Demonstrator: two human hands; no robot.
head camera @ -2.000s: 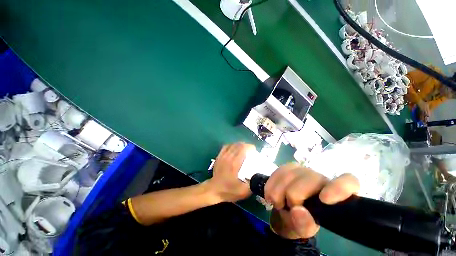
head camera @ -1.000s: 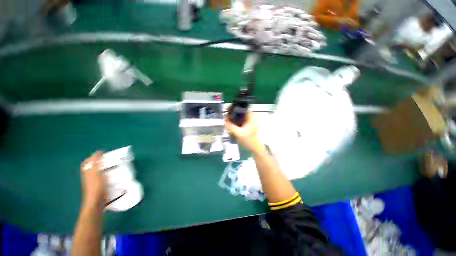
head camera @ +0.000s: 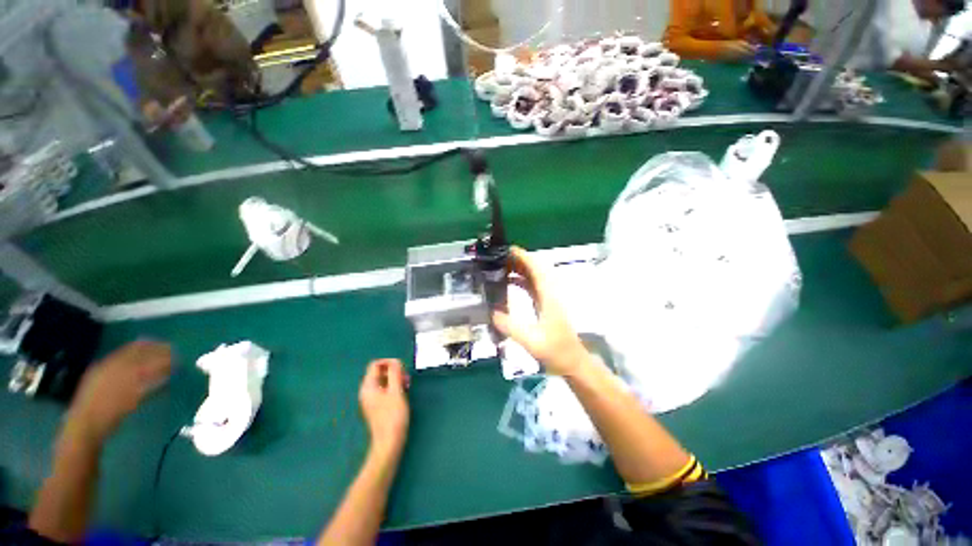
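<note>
A white unit (head camera: pixel 229 400) lies on the green bench at the left, with a thin dark lead at its lower end. My left hand (head camera: pixel 385 400) is over the bench in front of the screw feeder (head camera: pixel 448 302), its fingers curled and nothing visible in it. My right hand (head camera: pixel 536 320) is around the black electric screwdriver (head camera: pixel 493 272), which hangs upright at the feeder's right side. Part of the screwdriver is hidden by the fingers.
Another person's blurred hand (head camera: pixel 123 384) is left of the unit. A bulging clear bag (head camera: pixel 703 283) and crumpled film (head camera: pixel 560 421) lie right. A two-armed white body (head camera: pixel 275 229) is on the far strip. A cardboard box (head camera: pixel 922 245) stands far right.
The white unit has gone from my left hand to the bench, and that hand is now nearer the feeder. Another person's hand has appeared at the left. My right hand stays at the screwdriver.
</note>
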